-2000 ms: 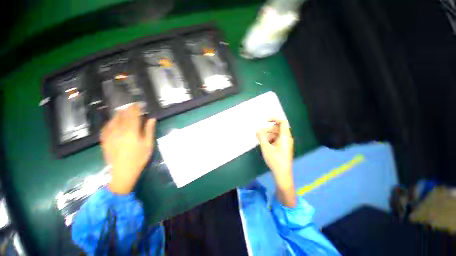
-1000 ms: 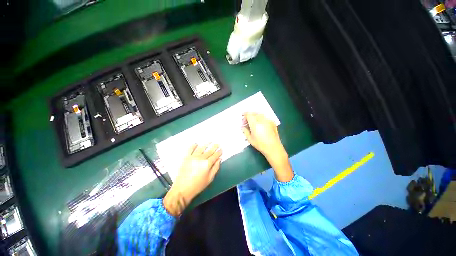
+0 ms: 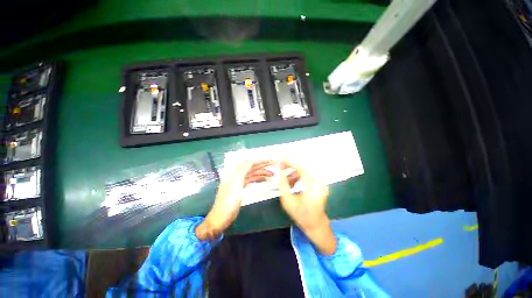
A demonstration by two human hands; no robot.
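A white liner sheet (image 3: 332, 157) lies on the green bench in front of me. My left hand (image 3: 238, 185) and my right hand (image 3: 303, 198) meet over its left half, fingertips close together. Something small and pale may be between the fingers, but glare and blur hide it. Dark tweezers (image 3: 213, 165) lie at the sheet's left end, beside my left hand. A black foam tray (image 3: 175, 115) behind the sheet holds several open phones in a row, one of them a silver-grey phone frame (image 3: 247, 102) with an orange tab.
Shiny clear film (image 3: 157, 187) lies left of the sheet. Another black tray (image 3: 51, 145) with phones stands at the far left. A white post (image 3: 382, 41) with a wrapped base stands at the back right. Small white scraps lie around the tray. Blue cloth (image 3: 44, 273) shows at the lower left.
My hands have come together over the sheet; before, they were apart on it. The view has turned, so the tray looks straighter and the left tray shows more.
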